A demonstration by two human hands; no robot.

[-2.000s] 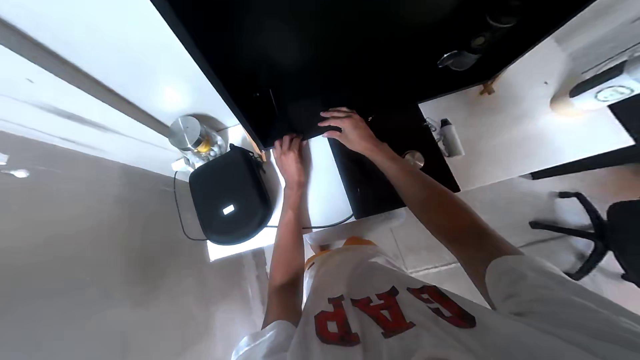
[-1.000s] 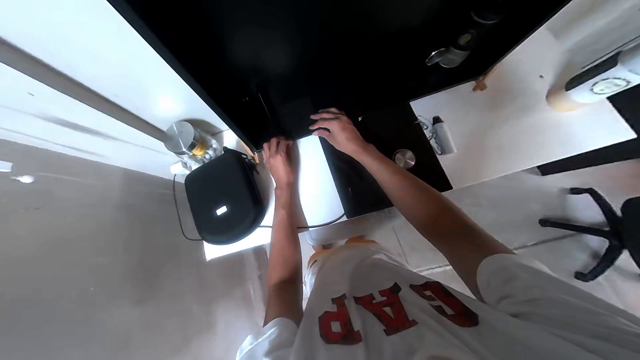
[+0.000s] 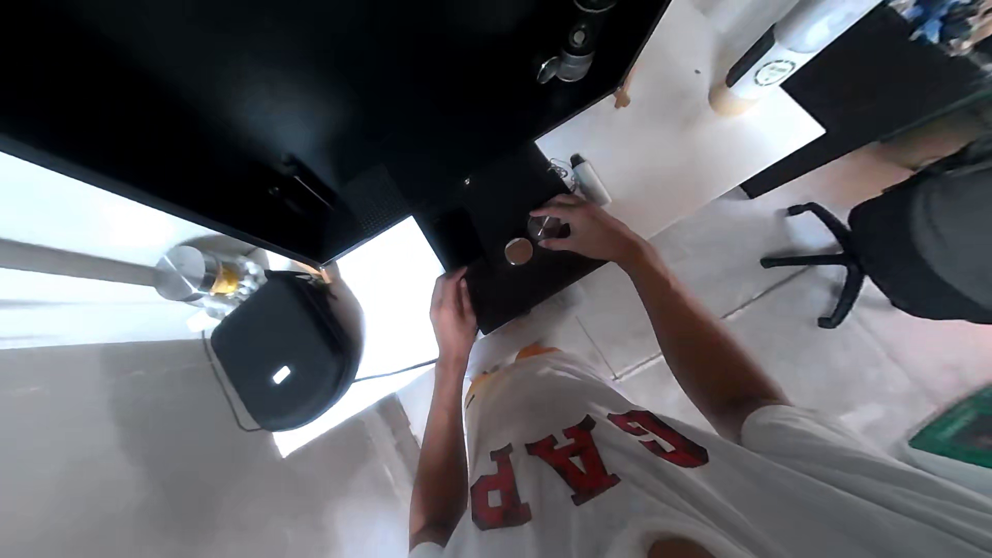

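My left hand (image 3: 454, 314) rests at the left edge of a black mat or board (image 3: 508, 291), its fingertips touching that edge. On the black surface, my right hand (image 3: 585, 229) has its fingers around a small round metal-topped object (image 3: 544, 226), perhaps a lid or jar. A round brownish disc (image 3: 518, 251) lies just left of it. A dark flat rectangular thing (image 3: 459, 236) lies near my left fingertips. Past the right hand stands or lies a small white bottle (image 3: 591, 180) with a dark cap, beside a thin cable.
A large black screen (image 3: 256, 116) spans the upper left. At the left are a black zip case (image 3: 287, 353) and a metal-lidded glass jar (image 3: 186, 273). A white cylindrical container (image 3: 775, 70) is at the upper right. An office chair (image 3: 845, 263) stands on the right.
Both hands have moved right, away from the screen's lower edge. My right hand has closed around the round metal-topped object. The brownish disc now shows beside it.
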